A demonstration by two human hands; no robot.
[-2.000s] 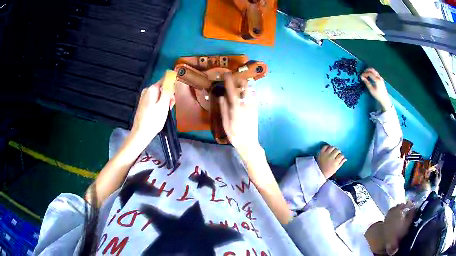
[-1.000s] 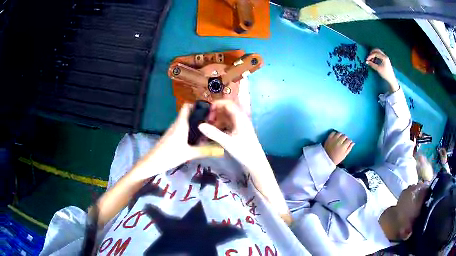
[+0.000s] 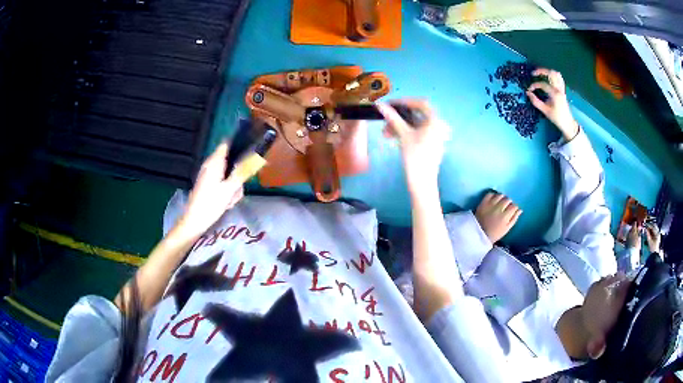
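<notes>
The orange-brown Y-shaped fixture (image 3: 323, 161) stands on its orange base plate on the teal bench, with a small dark ring-like centre piece (image 3: 315, 118) at its middle. My right hand (image 3: 419, 138) holds a slim black leg (image 3: 359, 111), whose inner end is over the fixture just right of the centre. My left hand (image 3: 217, 185), with a yellow wrap (image 3: 249, 167) on a finger, holds a black bundle of legs (image 3: 241, 142) at the fixture's left side. The bundle is blurred and I cannot count the pieces.
A second orange fixture (image 3: 346, 24) is behind. A large black ribbed tray (image 3: 127, 90) lies at left. A pile of small black parts (image 3: 515, 101) is at right, with a neighbouring worker's hand (image 3: 553, 97) beside it. A pale metal arm (image 3: 498, 15) reaches over the back right.
My hands were together in front of the fixture around a black piece; now they are apart. My right hand has moved right and up with a leg, my left hand left with the bundle.
</notes>
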